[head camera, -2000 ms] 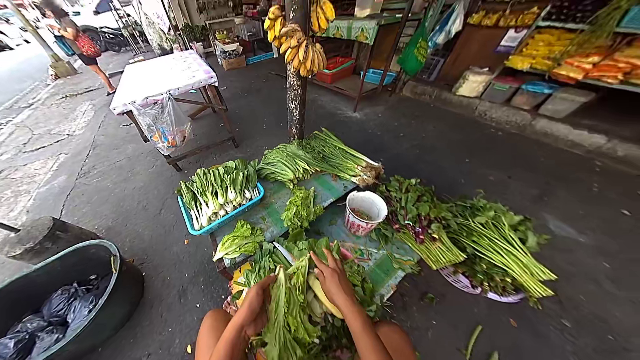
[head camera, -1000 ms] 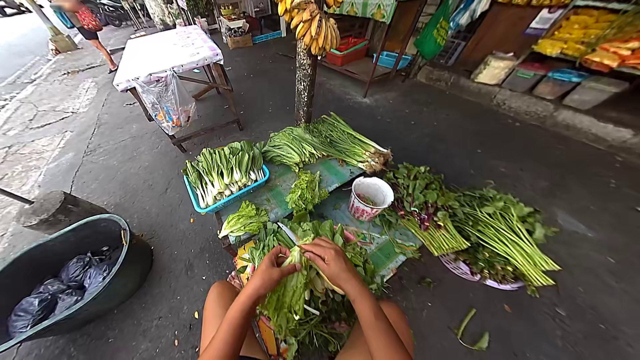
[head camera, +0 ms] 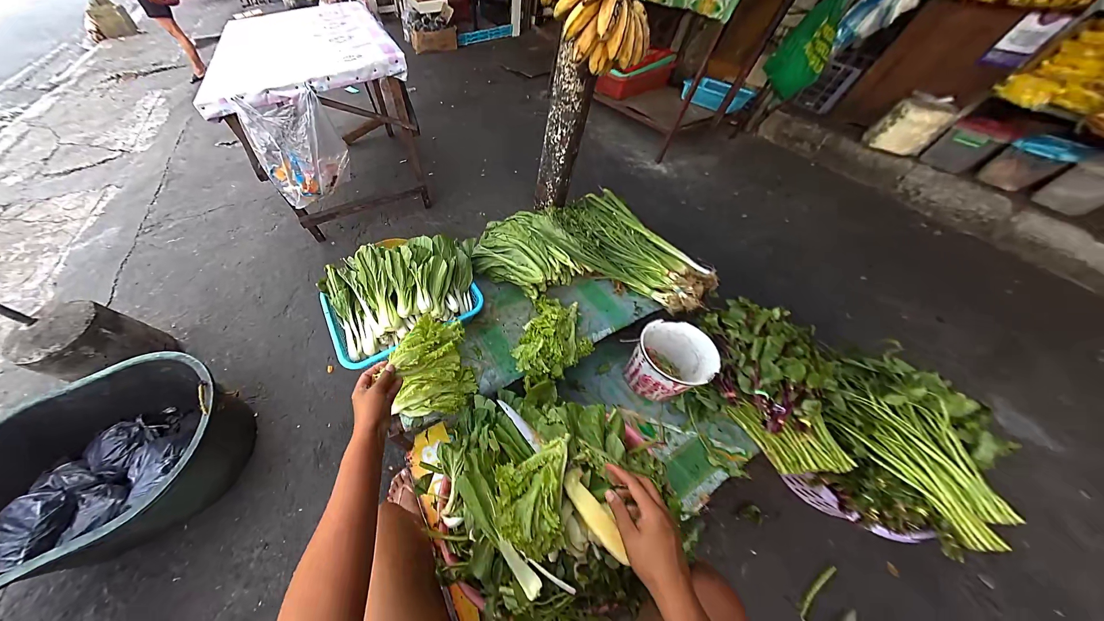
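My left hand is closed on the edge of a bunch of leafy lettuce, beside the blue tray of white-stemmed pak choi. My right hand has its fingers apart next to a pale yellow-green vegetable; whether it touches it is unclear. Between the hands lies a heap of greens with lettuce leaves on top and a knife blade showing. Another lettuce bunch rests on the green board. A white and red bucket stands right of it.
Spring onions lie at the board's back, before a post with hanging bananas. Stemmed greens are at right, partly on a purple basket. A tub of black bags stands at left, a cloth-covered table behind.
My left hand has moved from the middle of the heap to the lettuce bunch at the left. My right hand has moved right, away from the leaves both hands were on.
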